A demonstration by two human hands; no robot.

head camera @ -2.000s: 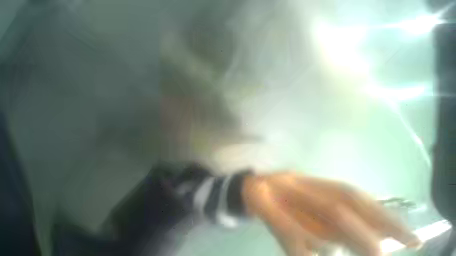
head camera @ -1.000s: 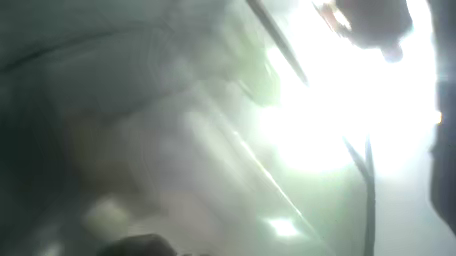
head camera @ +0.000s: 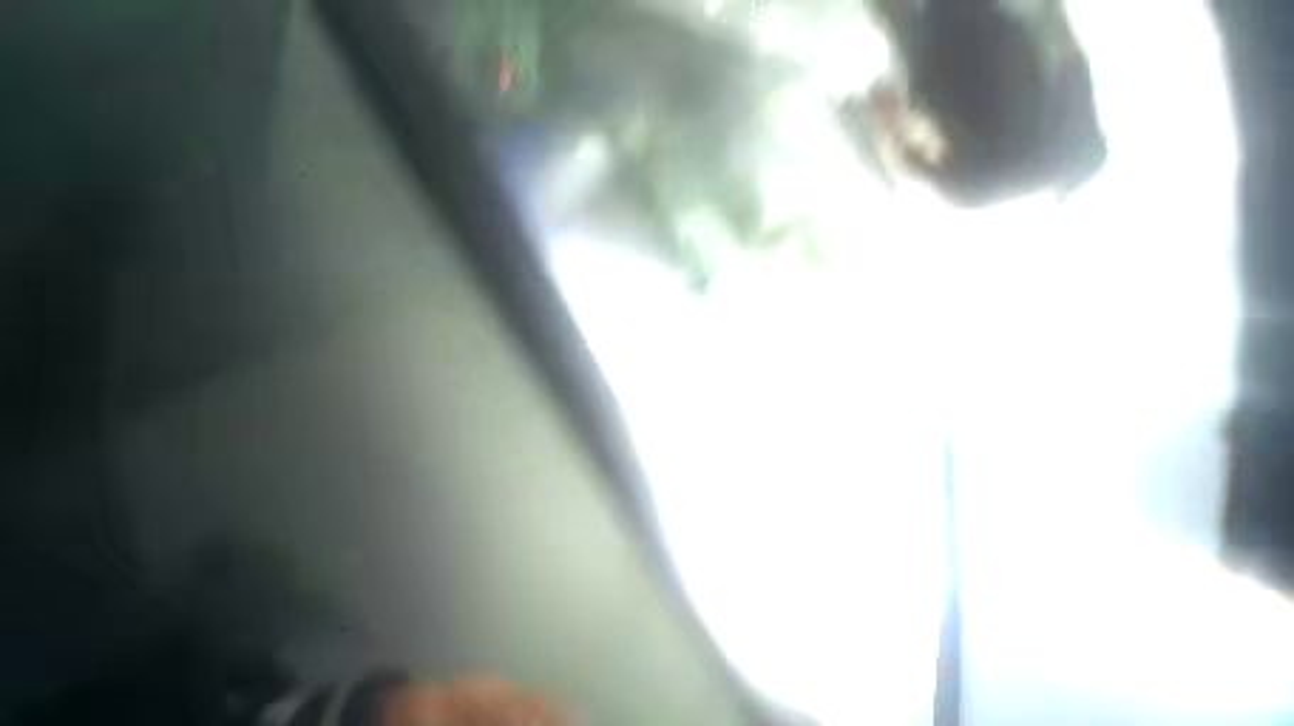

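Note:
The picture is badly blurred and tilted. One hand (head camera: 476, 704) shows at the bottom edge, left of the middle, mostly cut off, beyond a dark sleeve cuff with pale stripes (head camera: 329, 704). Its fingers are hidden below the edge, and I cannot tell which of my hands it is or whether it holds anything. No second hand can be made out. No held object shows.
A long dark bar or edge (head camera: 532, 312) runs from the top left down to the bottom middle. White glare fills the right. A dark rounded shape (head camera: 993, 99), perhaps a person's head, is at the top right. Blurred green patches (head camera: 703, 234) show near the top middle.
The view has swung. The hand, large at the lower right two seconds ago, now shows only at the bottom left of the middle. The dark rounded shape has shifted slightly left and down since one second ago.

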